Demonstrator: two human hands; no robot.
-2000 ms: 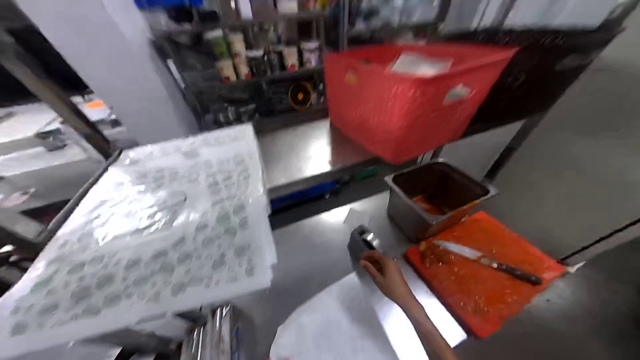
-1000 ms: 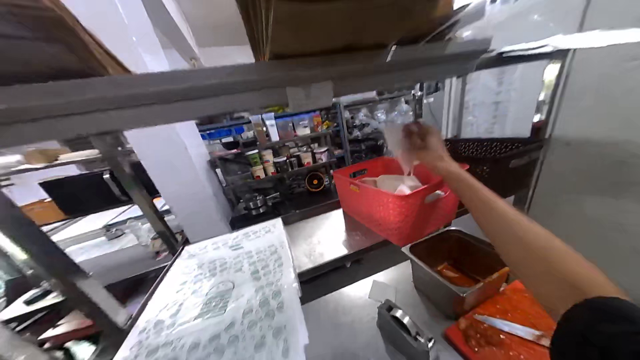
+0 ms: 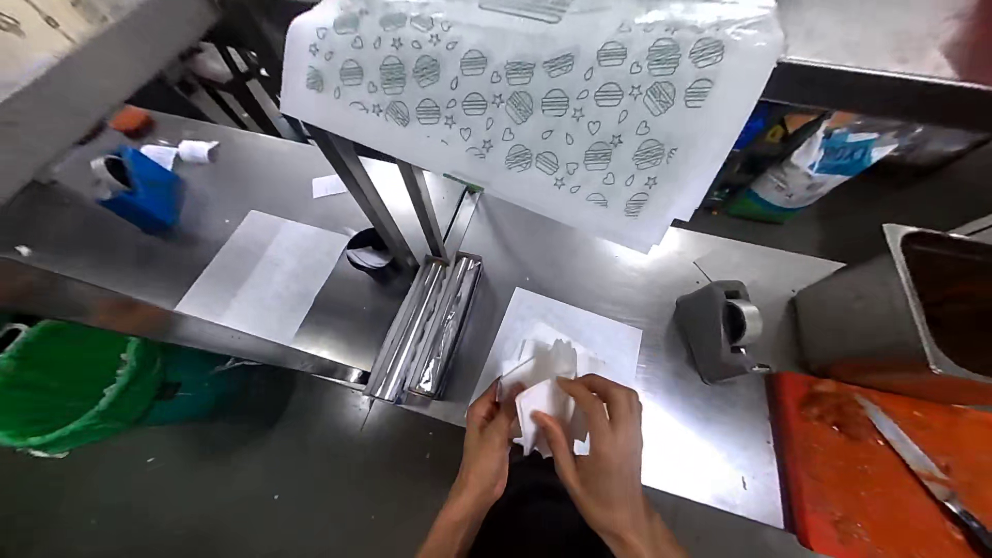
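Both of my hands hold folded white paper napkins [image 3: 549, 399] over a white paper sheet [image 3: 612, 333] near the front edge of the steel table. My left hand [image 3: 490, 434] grips them from the left, and my right hand [image 3: 601, 434] pinches them from the right with thumb and fingers. More white paper shows just beyond my fingertips, partly hidden by them. To the right of the sheet stands a grey tape dispenser [image 3: 705, 333] with a roll of tape.
Foil and film roll boxes [image 3: 430, 325] lie left of my hands. An orange cutting board [image 3: 868, 480] with a knife [image 3: 907, 453] and a deep steel pan [image 3: 852, 310] are at right. Burger-printed paper [image 3: 527, 101] overhangs above. A blue tape dispenser [image 3: 143, 190] and green bin [image 3: 70, 387] are at left.
One second ago a hand held whitish, thin material above the red basket; now both hands are low at the table with napkins. The view has swung down and left.
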